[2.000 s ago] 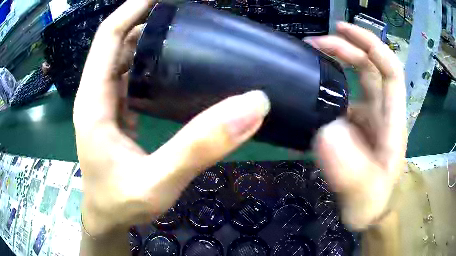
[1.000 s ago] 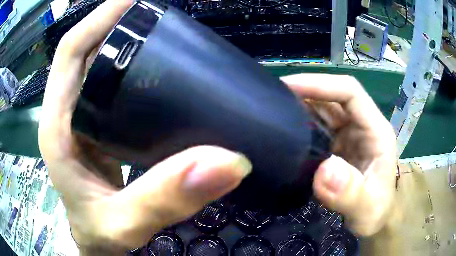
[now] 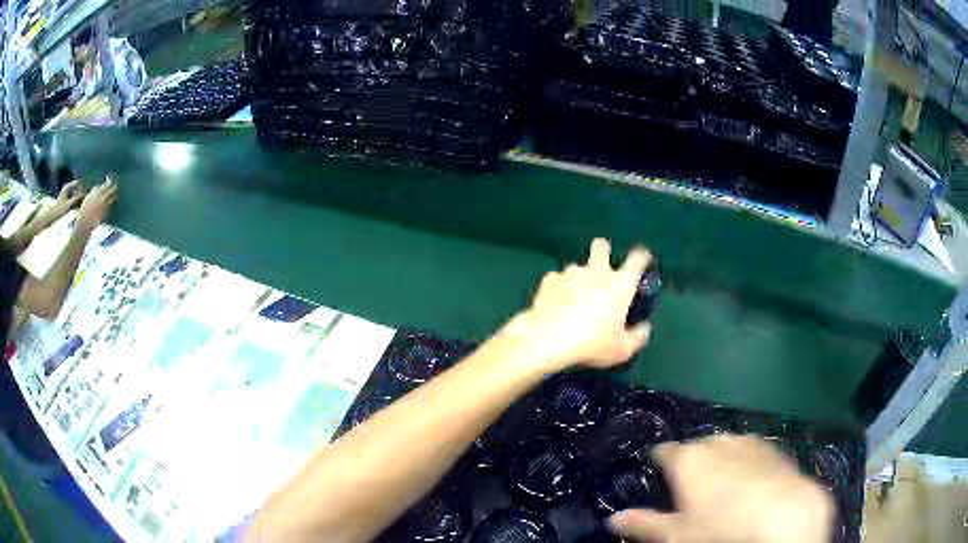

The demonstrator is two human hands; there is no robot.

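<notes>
My left hand (image 3: 589,313) reaches over the green belt, its fingers and thumb around a black cylindrical unit (image 3: 643,301) that is mostly hidden behind them. My right hand (image 3: 743,493) is blurred, low over the black blister tray (image 3: 467,483), thumb and fingers apart beside a round pocket. I see nothing held in it. The tray lies at the near edge of the belt, with rows of round pockets. Whether they are filled is unclear.
The green conveyor belt (image 3: 372,249) crosses behind the tray. Another black cylindrical unit (image 3: 892,371) stands at right beside a metal upright. Stacked black trays (image 3: 382,85) rise beyond the belt. Printed sheets (image 3: 223,361) lie at left, near another person's hands (image 3: 90,202). A grey box (image 3: 910,191) sits far right.
The large black cylinder held up close in both hands has gone from there. My left hand is now out over the belt around a unit, my right hand down at the tray. The view has widened.
</notes>
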